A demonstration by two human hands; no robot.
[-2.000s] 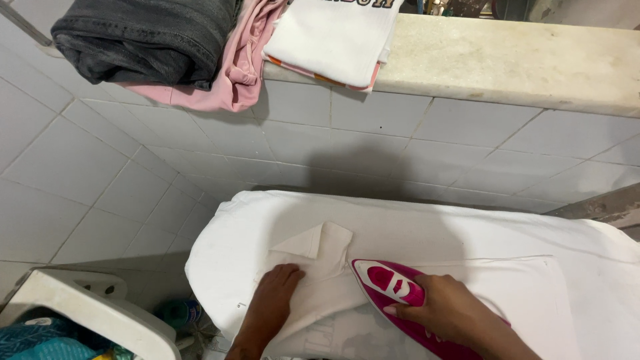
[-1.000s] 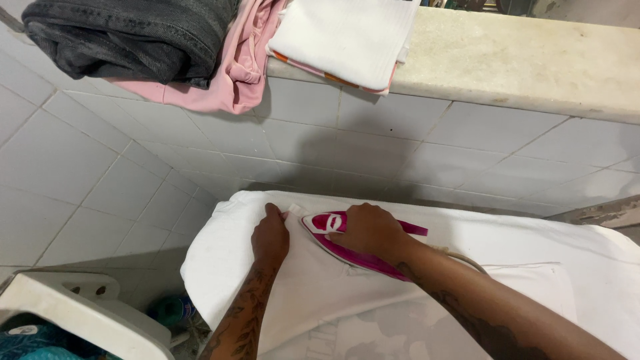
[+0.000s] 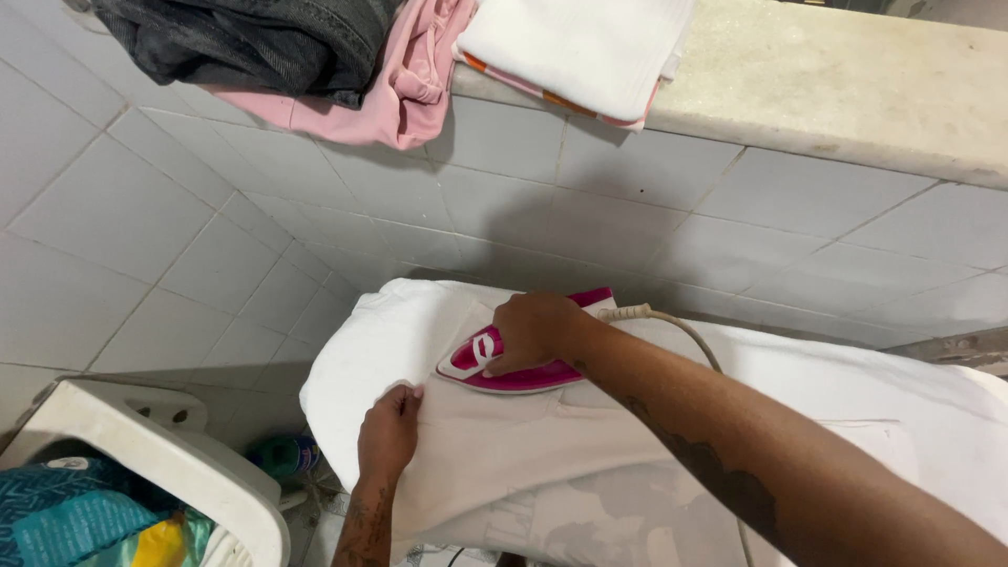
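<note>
My right hand (image 3: 539,335) grips the handle of a magenta and white clothes iron (image 3: 516,379), whose tip points left. The iron lies on a pale pinkish garment (image 3: 504,449) spread over an ironing board with a white cover (image 3: 346,370). My left hand (image 3: 390,431) pinches the left edge of the garment between thumb and fingers, a short way left of and below the iron's tip. A beige cord (image 3: 701,339) leaves the back of the iron and passes behind my right forearm. Part of the garment is hidden by that arm.
Dark grey jeans (image 3: 260,47) and a pink garment (image 3: 417,87) lie on a stone ledge (image 3: 819,87) beside folded white cloth (image 3: 575,47). A tiled wall (image 3: 488,197) stands behind the board. At lower left is a white plastic container (image 3: 181,457) with bags inside, near a green bottle (image 3: 283,455).
Two seconds ago a corner of the garment was folded over near my left hand; that fold no longer shows. The iron has moved left, then its rear has swung up. My left hand now pinches the edge.
</note>
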